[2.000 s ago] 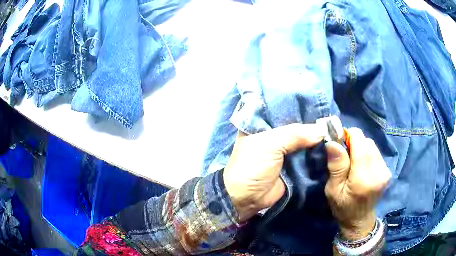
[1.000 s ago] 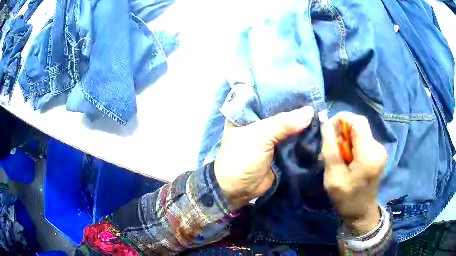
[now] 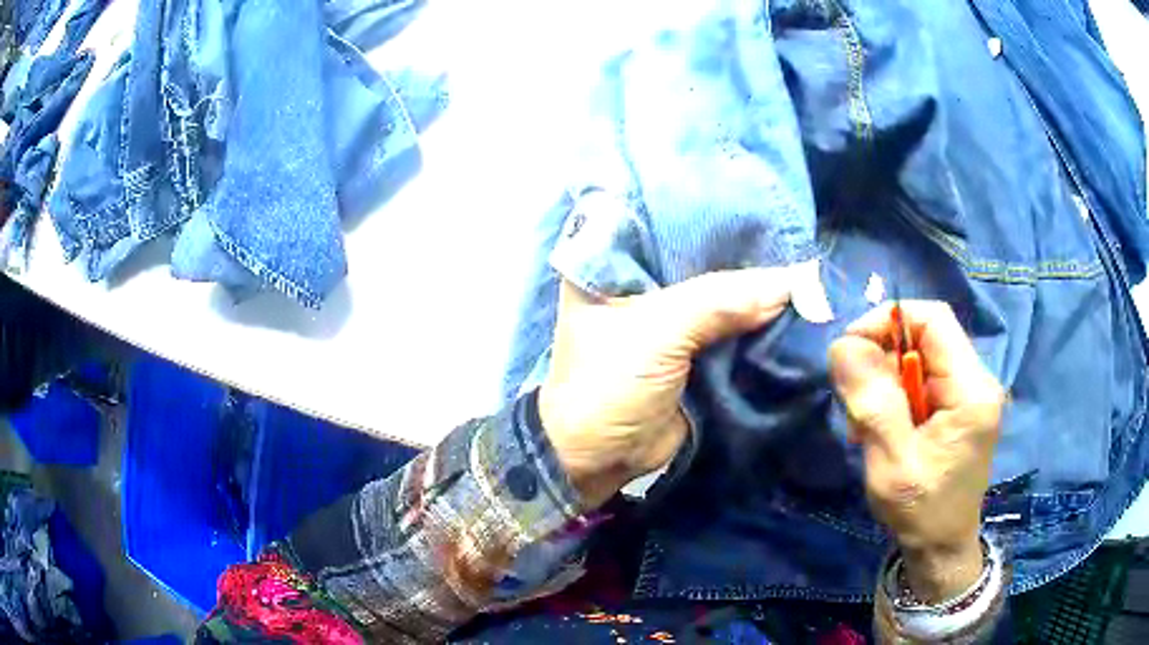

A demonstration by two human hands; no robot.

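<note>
A mid-blue denim garment [image 3: 1046, 365] with yellowish stitch lines lies spread under both hands. My left hand [image 3: 643, 365] grips its folded edge, with a white label [image 3: 810, 291] at the thumb tip. My right hand [image 3: 926, 422] holds thread snips [image 3: 912, 372] with orange handles, blades pointing up, to the right of the label and apart from it. A small loose white scrap [image 3: 874, 289] lies on the dark cloth just above the snips. The fingers of my left hand under the cloth are partly hidden.
Other denim garments [image 3: 271, 151] lie at the left of the white table [image 3: 391, 340], whose curved edge runs below them. Blue bins [image 3: 189, 473] stand below left, with heaped cloth [image 3: 32, 554] beside them. A dark green crate [image 3: 1071, 605] shows at the lower right.
My right hand with the snips has moved right and slightly down, away from the label. The small white scrap now shows on the cloth. My left hand has shifted slightly left and keeps its grip.
</note>
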